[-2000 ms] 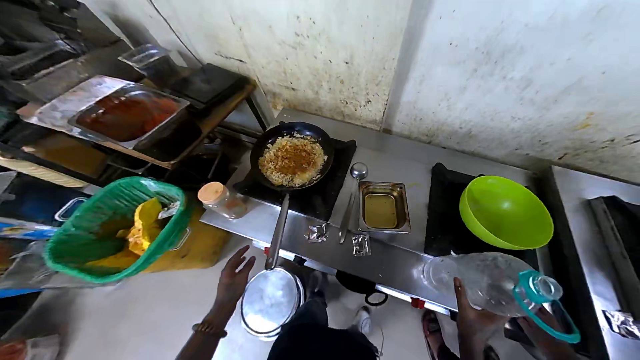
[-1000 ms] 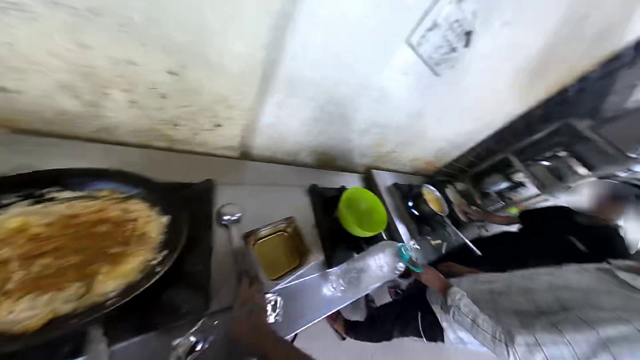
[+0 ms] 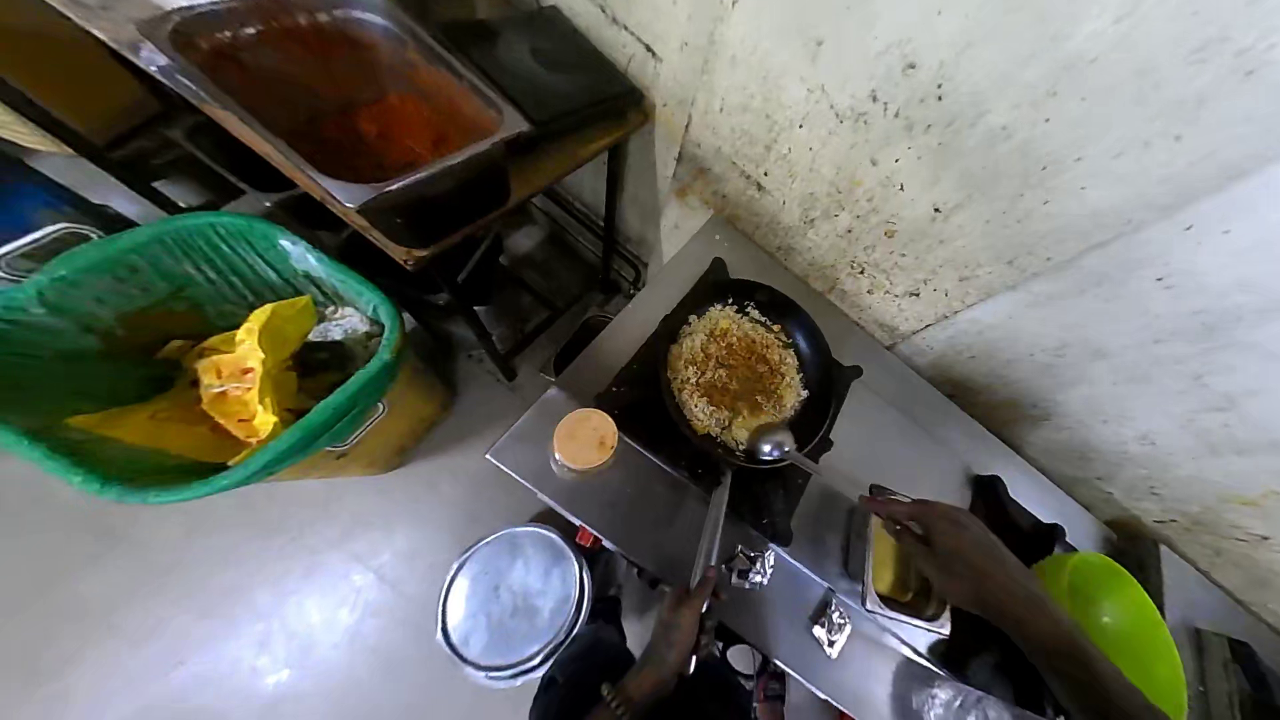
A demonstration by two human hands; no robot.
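Note:
A black frying pan (image 3: 822,365) sits on the stove burner, holding rice topped with brown seasoning (image 3: 735,375). My left hand (image 3: 682,622) grips the pan's long metal handle (image 3: 712,530) near its end. With my right hand (image 3: 925,545) I hold the long handle of a steel ladle (image 3: 772,442), whose bowl is over the pan's near right edge, at the rice. Below the right hand is a steel container of yellowish liquid (image 3: 893,570), partly hidden by it. A jar with an orange-tan lid (image 3: 585,440) stands left of the burner.
A green-lined bin (image 3: 385,350) holds yellow plastic waste at the left. Above it, a steel tray of red food (image 3: 400,130) rests on a table. Crumpled foil (image 3: 832,627) lies along the counter, a lime-green bowl (image 3: 1115,620) at right. A round metal lid (image 3: 515,600) is low, left of my legs.
My left hand, empty two seconds ago, now holds the pan handle. The ladle, earlier lying beside the burner, is in my right hand at the pan. The view has swung right and back left.

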